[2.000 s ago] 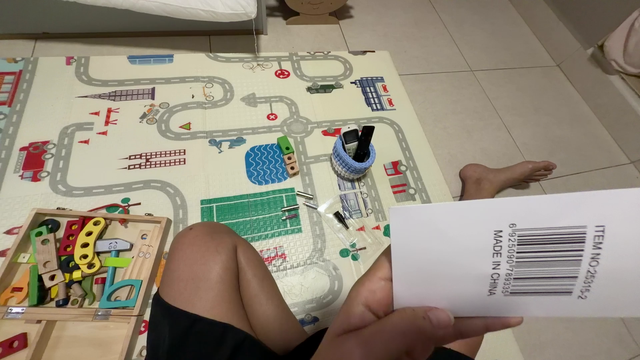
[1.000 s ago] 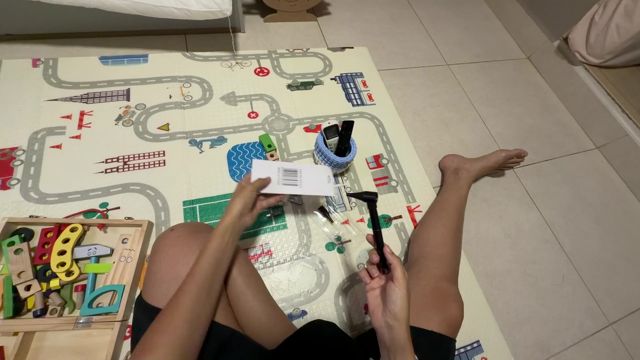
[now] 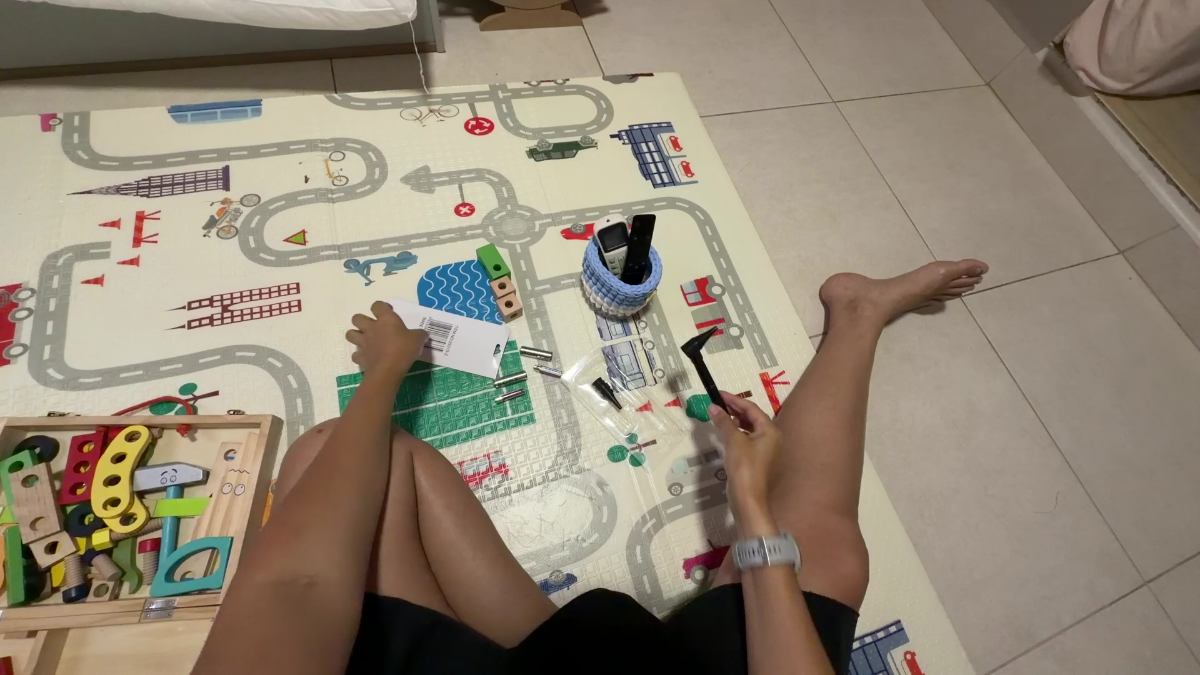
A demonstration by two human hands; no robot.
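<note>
My left hand reaches over the play mat at the left end of a white card that bears a barcode; whether the fingers grip it cannot be told. To the right, my right hand holds a black tool with an angled head by its lower end, head up. Between the hands lie several small metal cylinders and a clear plastic bag with a small black nozzle-like part at it. Behind them stands a blue and white woven basket holding a black remote control and a white device.
An open wooden box of toy tools and parts, among them a toy hammer, lies at the lower left. Green and wooden toy blocks sit behind the card. My bare foot rests on the floor tiles at right.
The white card, close to the camera at the right two seconds ago, is now low over the mat at the left. My left hand has moved left with it since one second ago. The black tool remains in my right hand.
</note>
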